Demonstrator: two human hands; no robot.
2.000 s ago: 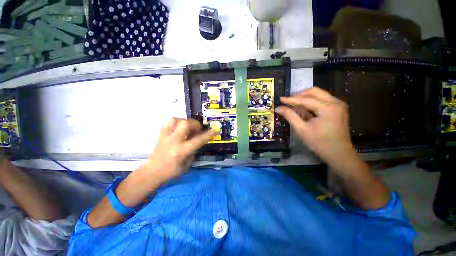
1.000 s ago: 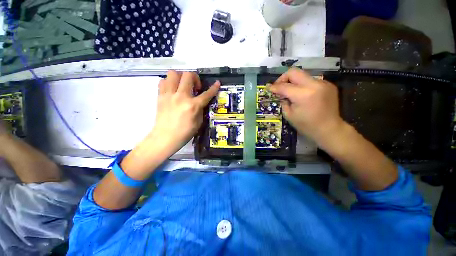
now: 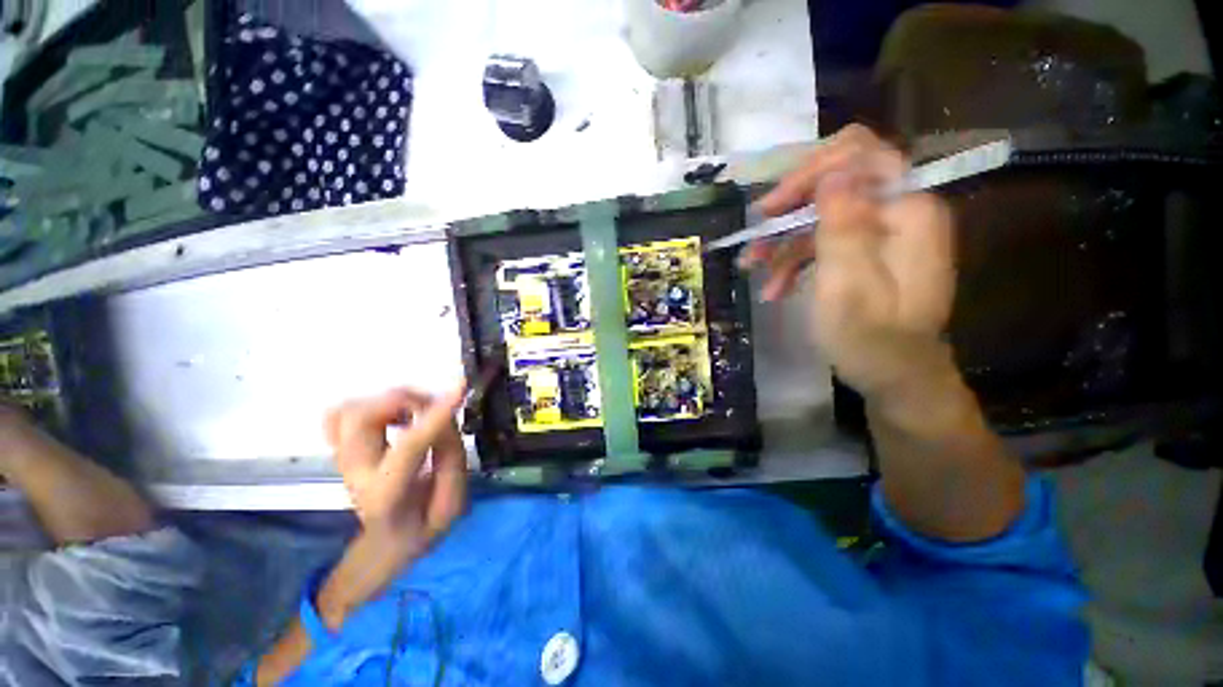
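Observation:
A black square pallet holds yellow-edged circuit boards in two rows. A green hold-down bar lies across their middle. My right hand holds thin metal tweezers at the pallet's upper right; their tip points down-left near the boards' upper right corner. My left hand is at the pallet's lower left, thumb and forefinger close together, blurred; whether it holds something small cannot be told. A blue wrist strap is on my left wrist.
Pale rails run along the pallet's far and near sides. Behind are green strips, a polka-dot cloth, a dark-and-silver object and a white cup. Another person's arm is at left, near another board.
My left hand has moved off the pallet's upper left to its lower left. My right hand has lifted away to the right, and the tweezers now show clearly. The view has shifted.

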